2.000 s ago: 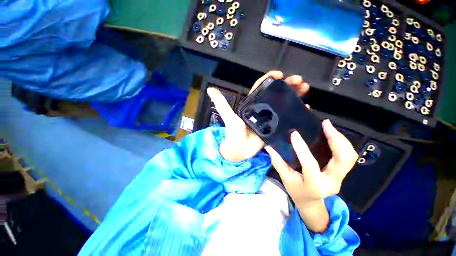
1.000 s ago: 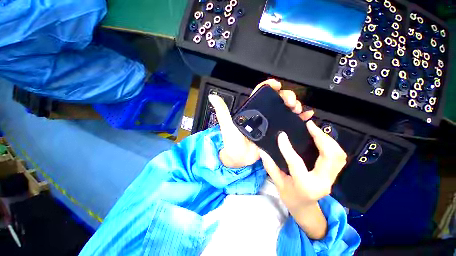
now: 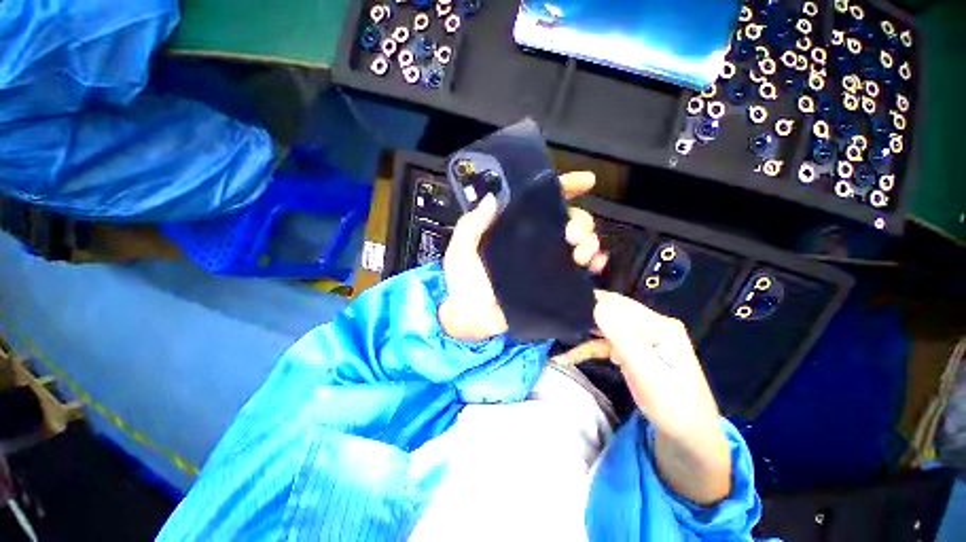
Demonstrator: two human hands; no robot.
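A dark phone unit (image 3: 530, 249) is held tilted above the work tray, its round camera area at the upper left. My left hand (image 3: 477, 275) grips it, thumb beside the camera area and fingers around the far edge. My right hand (image 3: 646, 355) is at the phone's lower right end, with fingers at the edge and partly hidden behind it. The work tray (image 3: 837, 307) holds an open phone (image 3: 429, 228) at its left and phones with ringed camera pieces at its right, one of them in the rightmost slot (image 3: 741, 339).
Beyond is the parts tray (image 3: 614, 106) with many loose ringed lens covers (image 3: 847, 106) and a shiny blue panel (image 3: 636, 37). At left are a blue sleeve (image 3: 159, 159) of another person and a blue stool (image 3: 286, 228). A black tray (image 3: 869, 508) lies low at right.
The phone has turned more upright and moved left. My right hand has slid from its back to its lower end. My left thumb has moved to the camera area. The view has shifted slightly.
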